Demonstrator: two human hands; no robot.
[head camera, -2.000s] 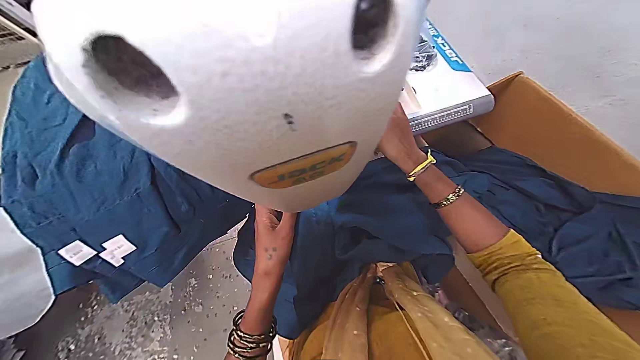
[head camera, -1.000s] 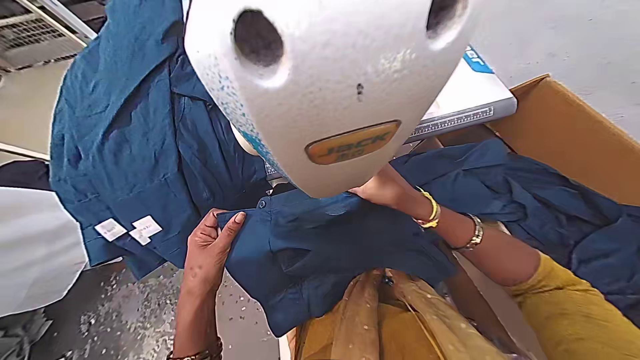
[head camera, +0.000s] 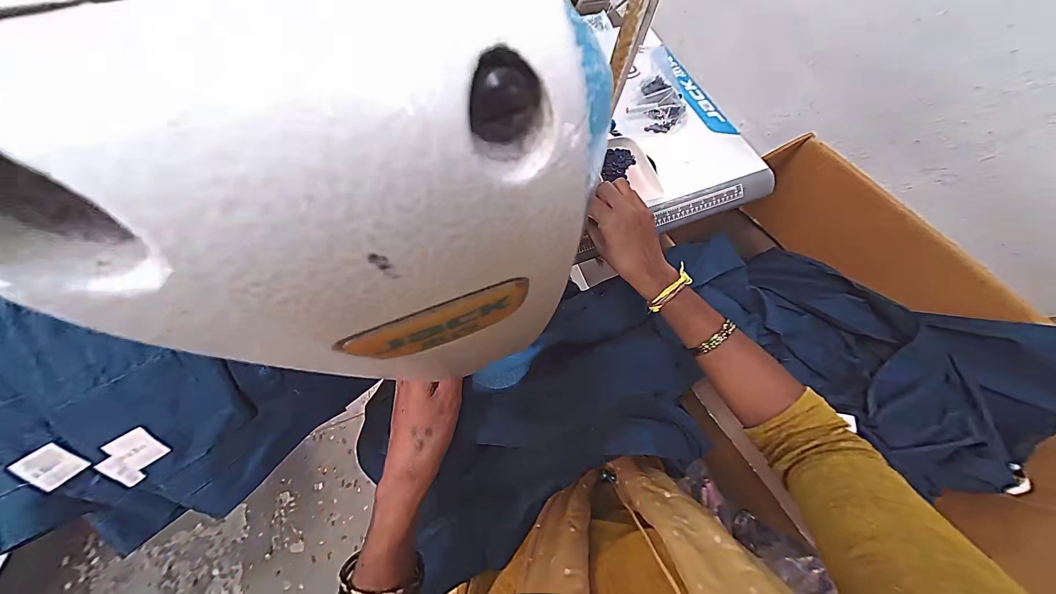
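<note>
The white head of a Jack sewing machine (head camera: 330, 206) fills the upper left. Below its lower edge my left hand (head camera: 426, 412) reaches under it, fingers hidden, beside a dark blue garment (head camera: 577, 379) spread over my lap. My right hand (head camera: 629, 227) is at the machine's right side, fingertips bent together at the near edge of a small white tray (head camera: 648, 177) of dark buttons (head camera: 617, 163); whether they pinch a button cannot be told.
A clear bag of small dark parts (head camera: 660, 106) lies on the white machine table (head camera: 701, 161). More blue garments lie in a cardboard box (head camera: 874, 223) at right. Another blue garment (head camera: 190, 412) with white labels (head camera: 49, 467) hangs at left above a speckled floor (head camera: 289, 511).
My right hand has moved from the garment at the machine to the button tray. My left hand, in sight on the cloth's edge a second ago, is now partly behind the machine head. The view has shifted.
</note>
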